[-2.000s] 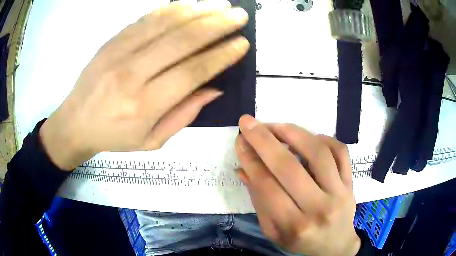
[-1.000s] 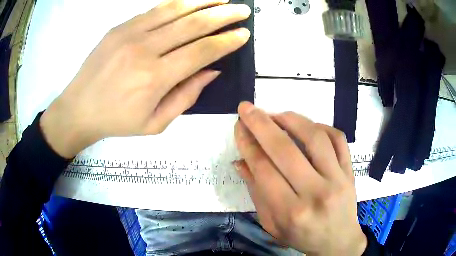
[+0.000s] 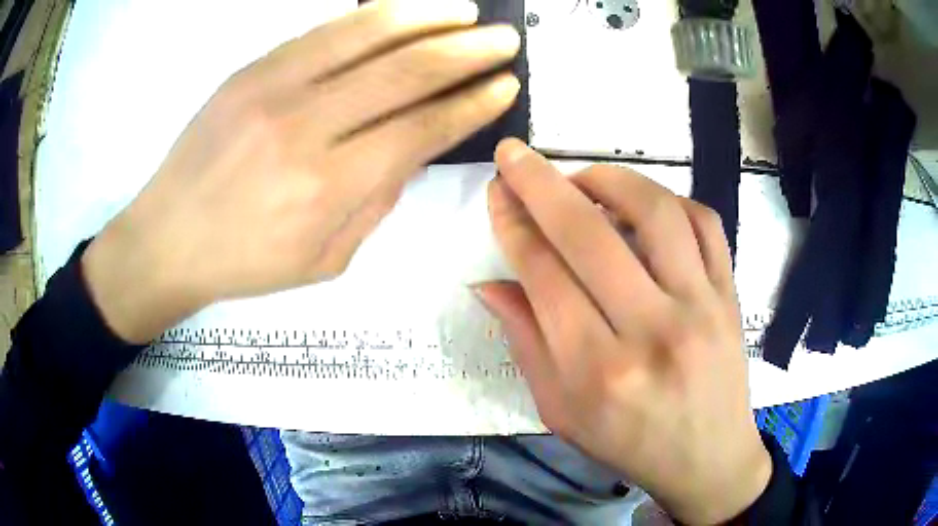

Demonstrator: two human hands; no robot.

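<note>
A dark fabric panel (image 3: 506, 121) lies at top centre, with a narrow strip along its right edge. Its upper part runs out of the picture. My left hand (image 3: 298, 154) lies flat over the panel, fingers extended and slightly apart, covering most of it. My right hand (image 3: 627, 318) has its fingertips at the panel's lower right corner, with a bit of dark cloth between them. The needle and presser foot are out of view.
A ridged knob (image 3: 712, 48) is at upper right, above a single dark strip (image 3: 714, 134). A pile of dark strips (image 3: 838, 205) lies further right. The printed ruler (image 3: 278, 351) runs along the near edge. Part of a blue basket (image 3: 792, 437) shows below.
The panel has moved up, away from me, and its lower edge is now higher. My right hand has moved up with its corner. My left hand stays over the panel, slightly shifted.
</note>
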